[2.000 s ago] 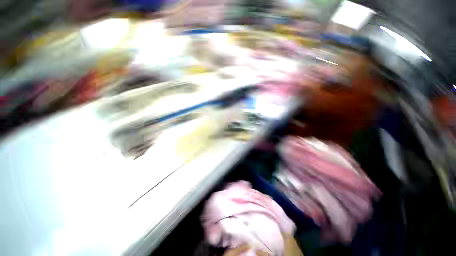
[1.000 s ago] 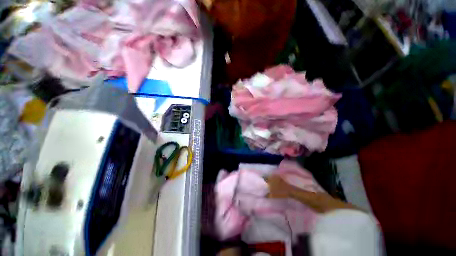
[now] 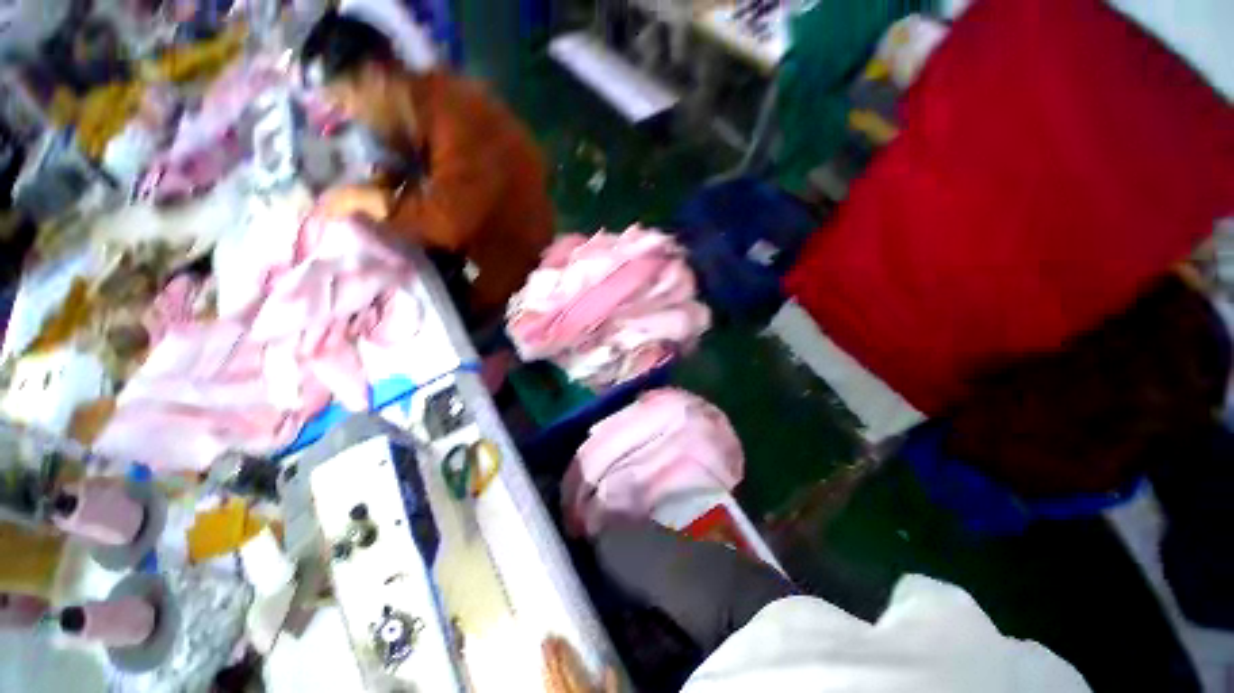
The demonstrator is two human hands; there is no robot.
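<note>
A heaped pink and white garment bundle [image 3: 606,301] sits in a blue crate [image 3: 596,410] beside the table. A rounded pink cloth pile [image 3: 656,454] lies nearer me. The white sewing machine head [image 3: 368,548] stands on the table, with green and yellow handled snips [image 3: 471,468] to its right. A hand, seemingly my left hand [image 3: 579,666], is at the table's front edge, cut off by the bottom of the picture. Its fingers are blurred, and I cannot tell if it holds anything. My right hand is not in view; a white sleeve or shirt shows at the bottom.
A person in orange-brown [image 3: 481,169] works at the table beyond, with pink cloth [image 3: 332,291] spread before them. Pink thread cones [image 3: 106,515] stand at left. A large red cloth [image 3: 1015,190] and a dark brown heap [image 3: 1096,406] are on the right. The floor is dark green.
The view has swung and widened, showing the other person and red cloth. The tan arm-like shape across the near pink pile is gone from there. A hand now shows at the table edge.
</note>
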